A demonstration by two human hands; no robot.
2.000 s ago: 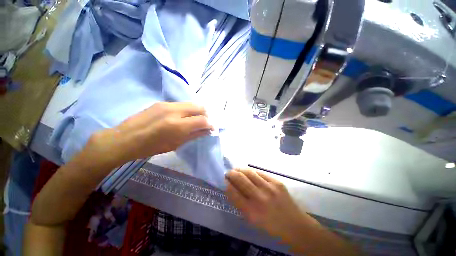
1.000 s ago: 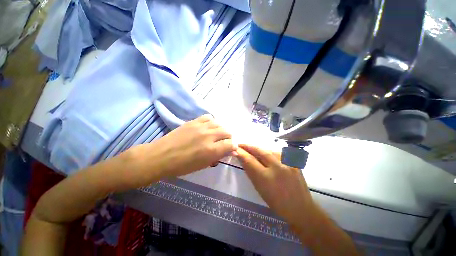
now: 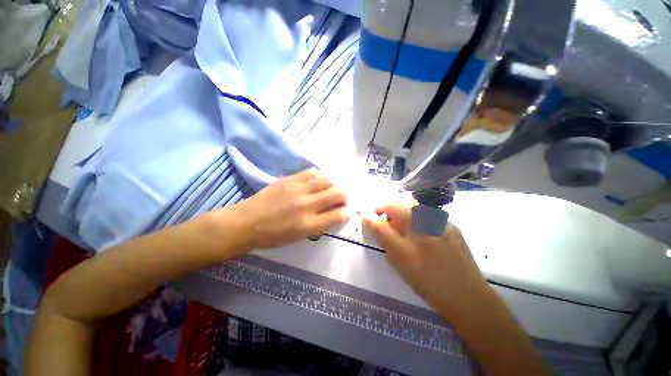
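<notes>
Light blue garment panels (image 3: 173, 139) lie piled and fanned left of the needle area. My left hand (image 3: 298, 209) rests at the lower right end of the cloth, its fingertips together near the needle. My right hand (image 3: 416, 246) is just below the machine head, thumb and fingers close together. The industrial sewing machine (image 3: 434, 59) stands at the right. Glare hides the presser foot, the needle and whatever lies between my fingertips. I cannot tell if either hand grips cloth.
A printed ruler (image 3: 324, 299) runs along the table's front edge. A red crate (image 3: 200, 341) with scraps (image 3: 158, 327) is below the table. A grey knob (image 3: 430, 219) hangs beside my right hand. A brown surface (image 3: 33, 158) is at the far left.
Since two seconds ago, the cloth piece between my hands has gone from the front edge, and my right hand has moved up and right under the machine head. My fingertips have parted slightly since one second ago.
</notes>
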